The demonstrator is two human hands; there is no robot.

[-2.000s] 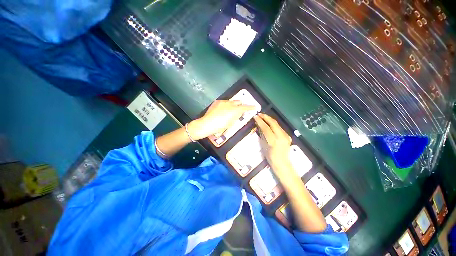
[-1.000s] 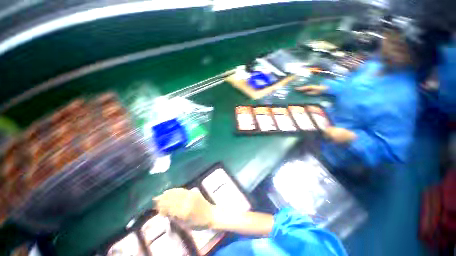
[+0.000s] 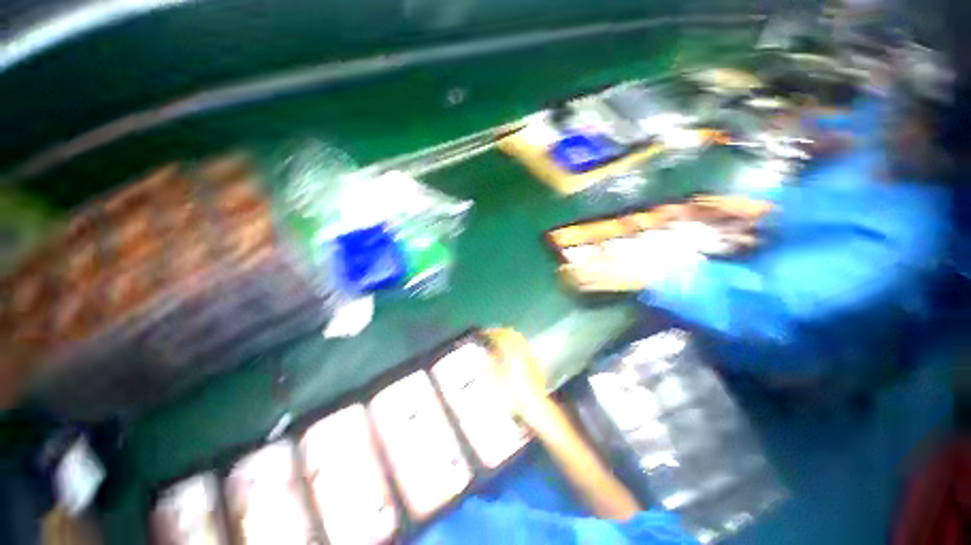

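The picture is strongly blurred. A long black tray [image 3: 295,444] lies across the lower part of the bench, with pale phone housings [image 3: 418,444] in a row. My right hand [image 3: 515,364] is at the tray's right end, over or beside the edge of the last housing. Its fingers are too blurred to tell whether they hold anything. My left hand cannot be made out. A tan patch at the bottom left edge is too blurred to name.
Stacked blister trays [image 3: 160,266] with orange parts stand left. A blue bin [image 3: 368,258] on clear plastic and a white scrap [image 3: 349,317] lie behind my tray. A clear tray [image 3: 681,431] is at right. Another person in blue [image 3: 852,250] sits by a second housing tray [image 3: 628,247].
The head view has swung right along the bench. My right hand has moved off the middle housings to the tray's right end. The neighbouring person's blue sleeve now reaches over the second tray.
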